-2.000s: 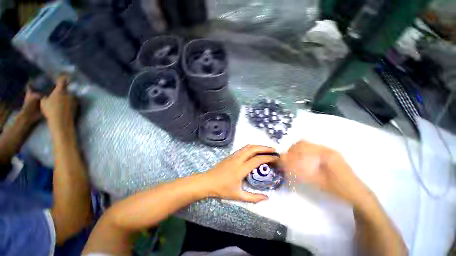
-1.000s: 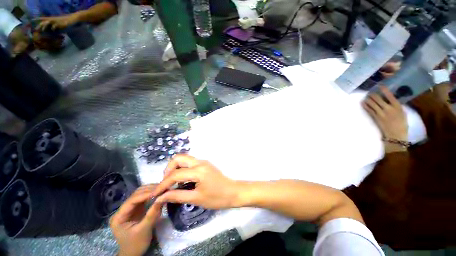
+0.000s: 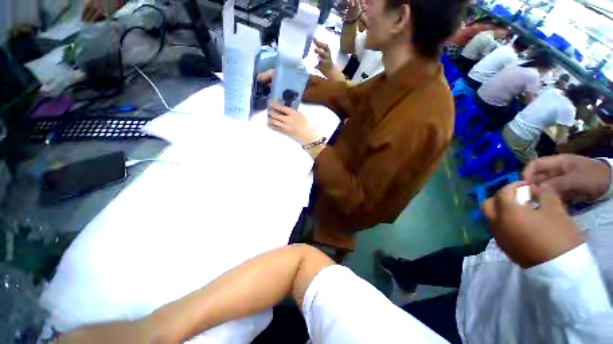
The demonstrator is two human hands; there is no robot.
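Observation:
My right forearm comes from a white sleeve at the bottom middle and reaches left over the smooth white foam sheet (image 3: 168, 222). My right hand (image 3: 111, 333) is blurred and cut off by the bottom edge at the lower left; its fingers and anything in them are hidden. My left hand is out of the picture. No black housing shows near my hand. A few small blurred specks lie at the foam's lower left corner, too unclear to name.
A neighbour in brown (image 3: 396, 134) holds an upright printed carton (image 3: 289, 84). Another person's hands (image 3: 538, 215) hold a small white thing at the right. A smartphone (image 3: 84, 176) and keyboard (image 3: 94, 127) lie at the left. Blue stools (image 3: 487, 158) and seated people are beyond.
The view has swung right. The stacked housings, the insert pile, the housing at my hands and my left hand have left the picture. My right hand is now at the bottom edge.

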